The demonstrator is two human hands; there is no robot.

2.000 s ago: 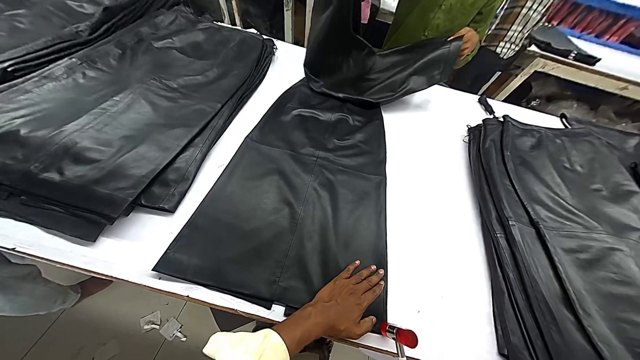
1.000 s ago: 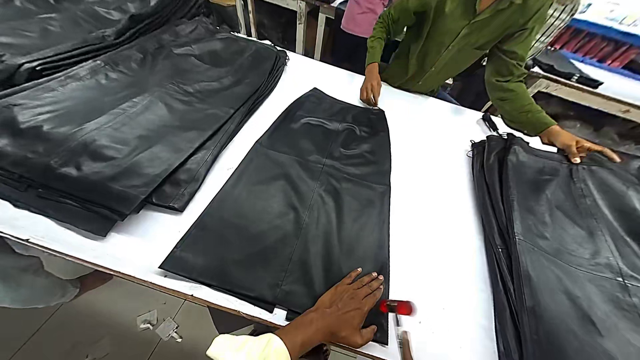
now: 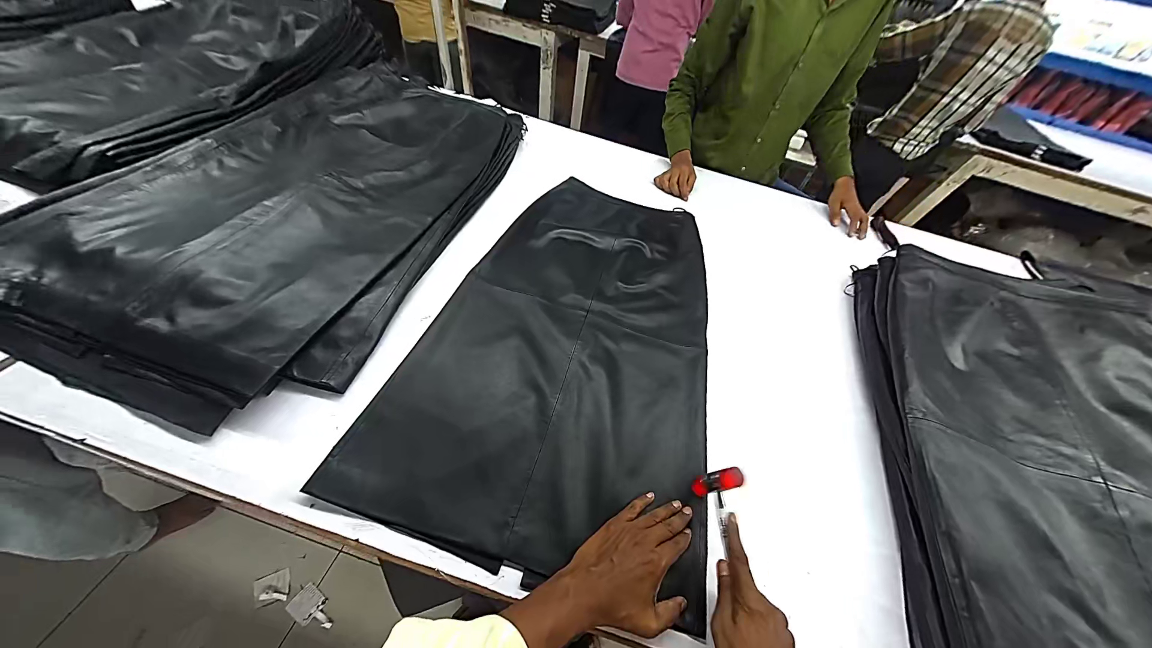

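Observation:
A black leather skirt [image 3: 576,378] lies flat on the white tabletop, its wide hem toward me and its waist at the far side. My left hand [image 3: 634,567] rests palm down on the skirt near the lower right corner, fingers spread a little. In my right hand [image 3: 749,603] is the handle of a small red-headed mallet [image 3: 718,481]. Its head, slightly blurred, is at the skirt's right side edge, just beyond my left fingertips. Whether the head touches the leather cannot be told.
Stacked black leather skirts lie to the left [image 3: 270,216] and right [image 3: 1035,405]. Across the white table [image 3: 783,360] stands a co-worker in a green shirt [image 3: 765,81], both hands at the far edge. Other people and benches are behind. Paper scraps [image 3: 306,603] lie on the floor.
The black leather piece the co-worker held over the skirt's waist is gone from there. The co-worker's hands have moved to the far edge. My mallet is farther up the skirt's right edge.

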